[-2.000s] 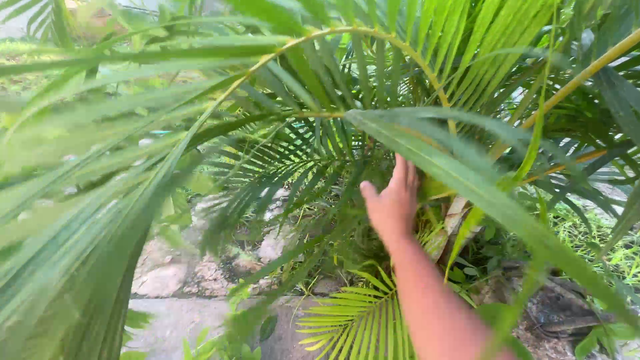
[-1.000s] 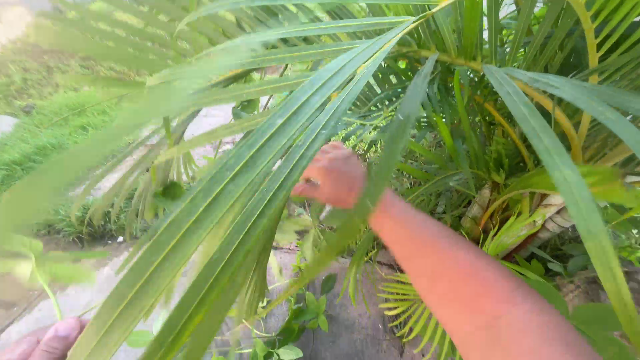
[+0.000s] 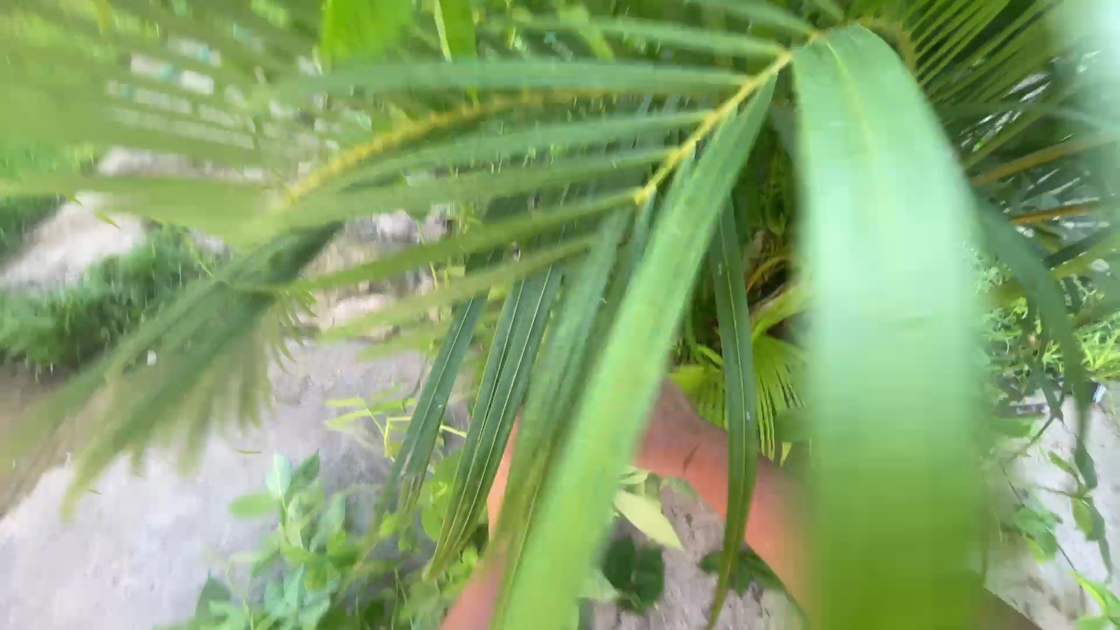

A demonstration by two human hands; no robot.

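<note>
Long green palm leaflets hang from a yellow-green frond stem across the middle. Behind them my right hand reaches in from the lower right, largely covered by the leaflets. A forearm, my left, rises from the bottom centre behind the same leaflets, and its hand is hidden. Whether either hand holds anything cannot be seen. A broad, blurred palm leaflet hangs close to the camera and crosses my right arm.
Leafy weeds grow at the lower left beside a grey stone or concrete surface. Grass lies farther left. Another frond droops on the left, and more palm foliage fills the upper right.
My left hand was at the lower left edge a second ago; its forearm is now at bottom centre. My right hand, plainly visible before, is now mostly behind leaflets. The view has shifted.
</note>
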